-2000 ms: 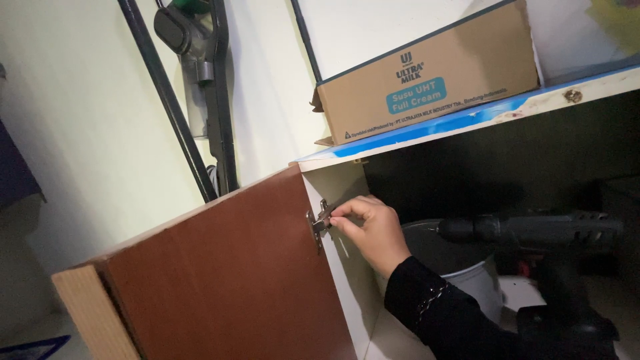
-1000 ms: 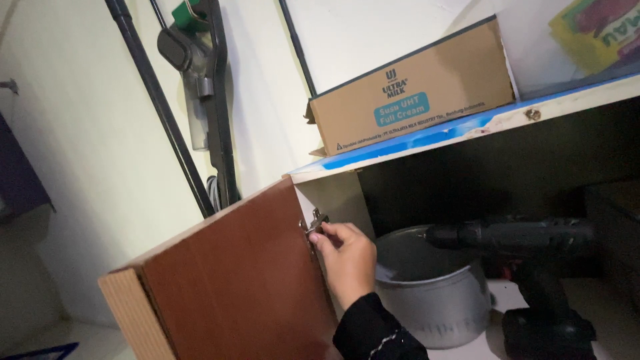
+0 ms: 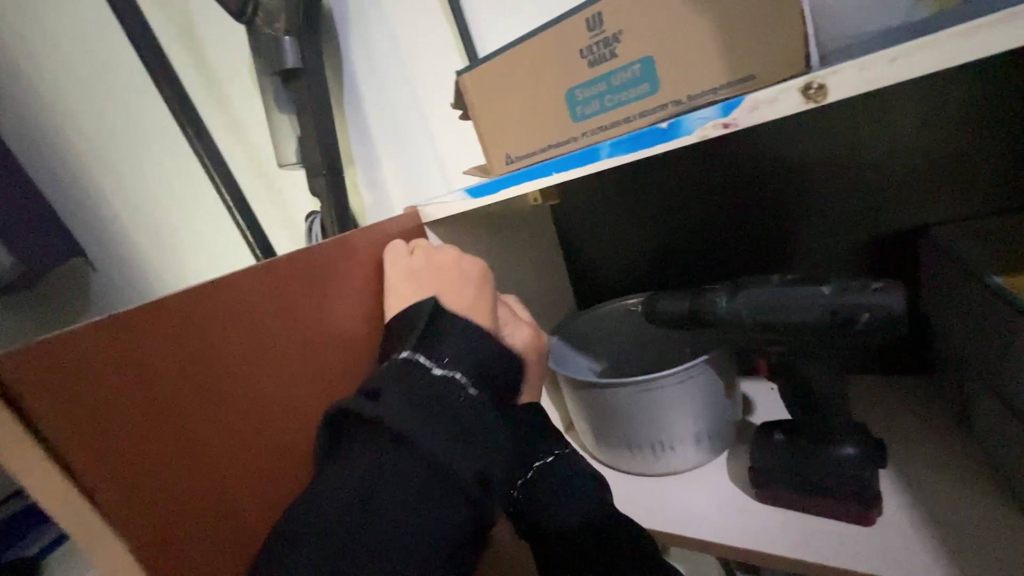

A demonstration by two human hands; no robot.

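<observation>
My left hand [image 3: 438, 280], in a black sleeve, is at the inner edge of the reddish-brown cabinet door [image 3: 240, 376], near its top corner. My right hand [image 3: 524, 340] is just behind and to the right of it, partly covered by the left hand and sleeve. Both hands are where the metal hinge showed in the earlier frames; the hinge is hidden now. The fingertips of both hands are out of sight, so what they grip cannot be told. The white cabinet side panel [image 3: 512, 248] stands beyond them.
Inside the cabinet, a grey metal pot [image 3: 648, 416] and a black cordless drill [image 3: 800, 320] stand on the white shelf [image 3: 680, 512]. Above, a milk carton box [image 3: 640, 88] rests on the cabinet top [image 3: 768, 108]. A stick vacuum cleaner [image 3: 312, 120] leans at the wall behind the door.
My left hand has come in at the door edge beside my right hand, which alone held the hinge before. The hinge has gone out of sight behind the hands. The view is closer.
</observation>
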